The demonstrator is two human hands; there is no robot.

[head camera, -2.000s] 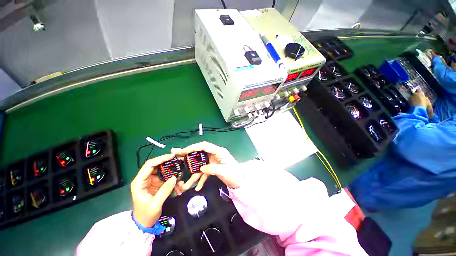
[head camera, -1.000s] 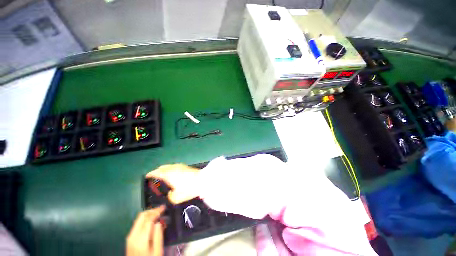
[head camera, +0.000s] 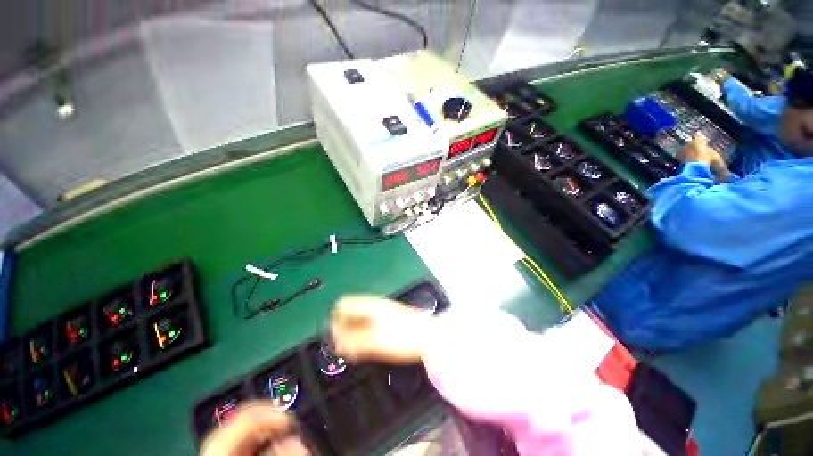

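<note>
The black foam tray point(head camera: 392, 378) of round gauges lies on the green mat in front of me. A gauge with white and green marks point(head camera: 283, 392) and a gauge with reddish marks point(head camera: 227, 411) sit in its left back pockets. My right hand point(head camera: 379, 329) is blurred over the back row, beside another gauge point(head camera: 332, 361); its fingertips are unclear. My left hand point(head camera: 254, 432) is blurred over the tray's left end, cut off by the bottom edge. Whether either hand holds anything cannot be told. The black test leads point(head camera: 285, 298) lie loose behind the tray.
A second gauge tray point(head camera: 201, 325) lies at left. Two power supplies point(head camera: 379, 147) with red readouts stand behind a white paper sheet point(head camera: 463, 258). Yellow wires point(head camera: 535, 267) run right of it. More gauge trays point(head camera: 570, 174) and a person in blue point(head camera: 731, 232) are at right.
The two gauges held up two seconds ago are no longer raised in my hands. My right hand has moved from the tray's left end rightward along the back row. The view has turned.
</note>
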